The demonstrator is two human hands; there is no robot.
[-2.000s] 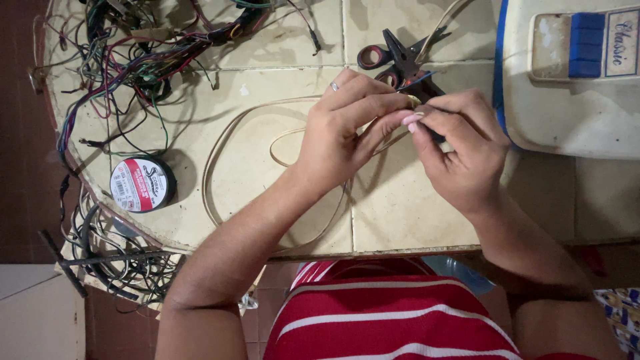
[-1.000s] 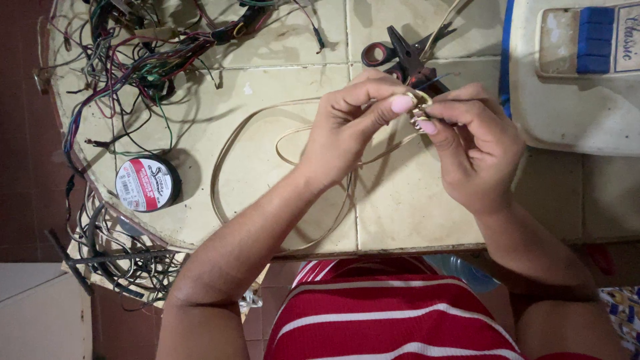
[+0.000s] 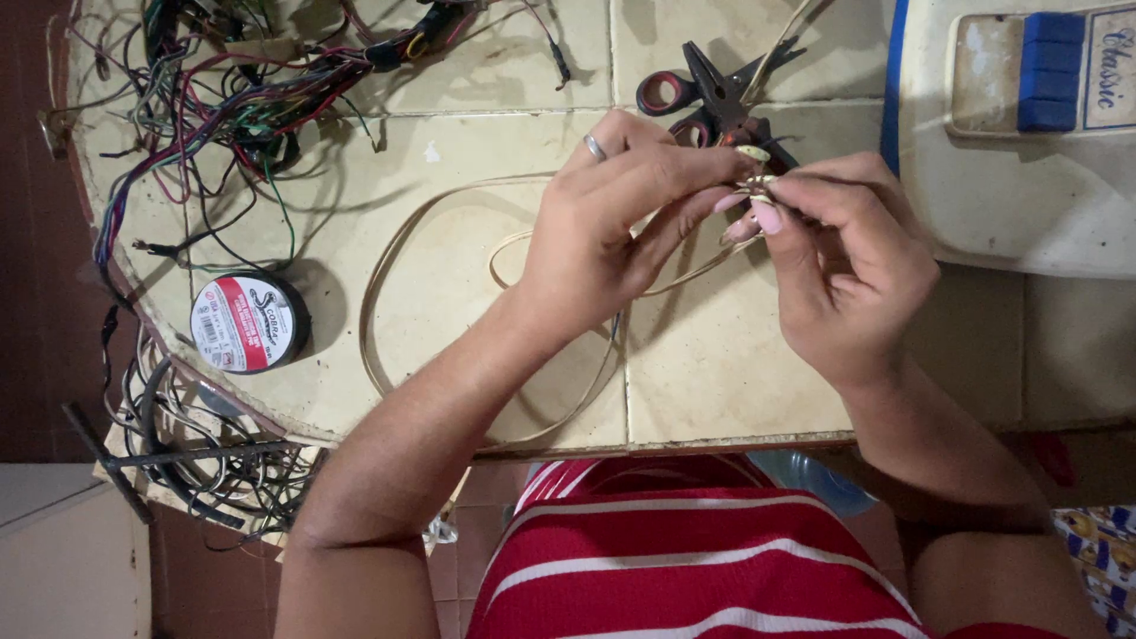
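Between the fingertips of my left hand [image 3: 621,204] and my right hand [image 3: 852,257] are small wire ends [image 3: 756,185], with bare strands and pale insulation. My fingers hide part of them. A pale flat electrical cord [image 3: 382,293] lies in loose loops on the tiled table [image 3: 737,355], and one stretch runs up to my hands. Just beyond my fingertips rest dark-jawed pliers [image 3: 719,89] and scissors with black and red handles [image 3: 666,91], partly covered by my left hand. A roll of black electrical tape [image 3: 248,322] lies flat to the left of the cord.
A tangled wiring harness [image 3: 257,106] spreads over the upper left of the table. More cables [image 3: 204,453] lie on a lower surface beyond the table's left edge. A white appliance with a blue edge [image 3: 994,195] stands at the upper right.
My fingertips have shifted around the wire ends, and the two hands have drawn slightly apart since one second ago. Bare strands show between them now.
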